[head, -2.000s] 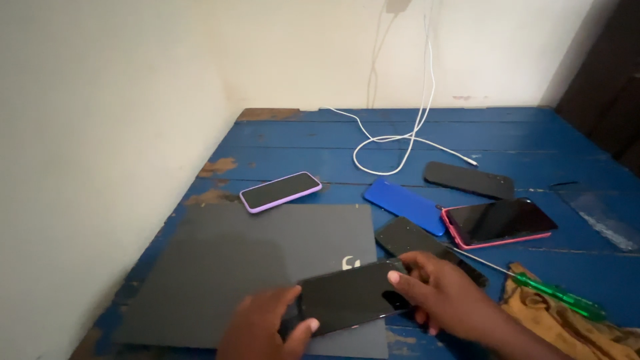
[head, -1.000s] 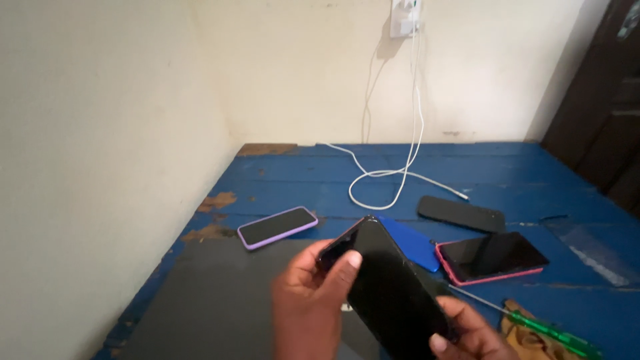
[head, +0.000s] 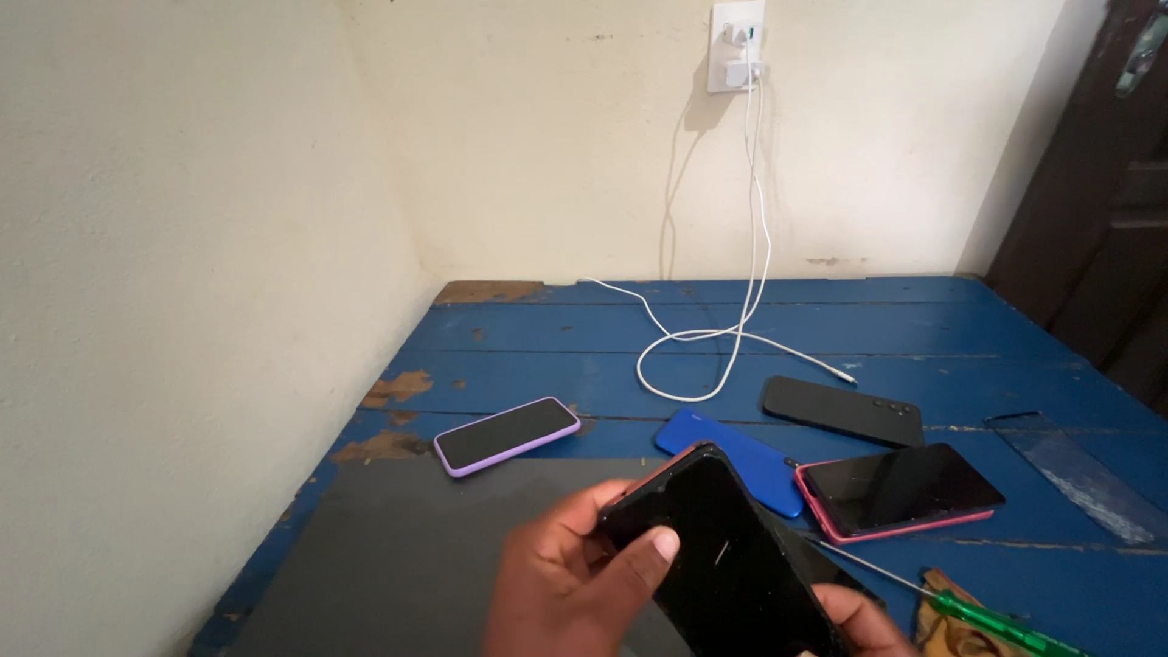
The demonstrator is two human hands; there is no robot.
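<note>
My left hand [head: 584,575] grips the upper left edge of a black smartphone [head: 721,557], its thumb on the dark screen. The lower right edge of the same phone is in my right hand [head: 862,620], which is partly cut off by the frame. Behind the phone lies a blue smartphone [head: 730,456], partly covered by it. Another dark phone [head: 835,570] shows a little under its right side. To the right rest a phone in a pink case [head: 903,493] and a black phone [head: 844,411] with its back up. A phone in a purple case [head: 506,436] lies to the left.
A dark grey flat sheet [head: 411,547] covers the near left of the blue wooden table [head: 547,365]. A green-handled screwdriver [head: 995,620] leans on a yellowish cloth [head: 940,630]. A clear plastic piece [head: 1077,474] lies far right. White cables [head: 684,397] hang from a wall socket [head: 737,46].
The held phone has been raised from low over the grey sheet and turned from lying crosswise to a steep slant. Both hands still hold it. The view has tilted up.
</note>
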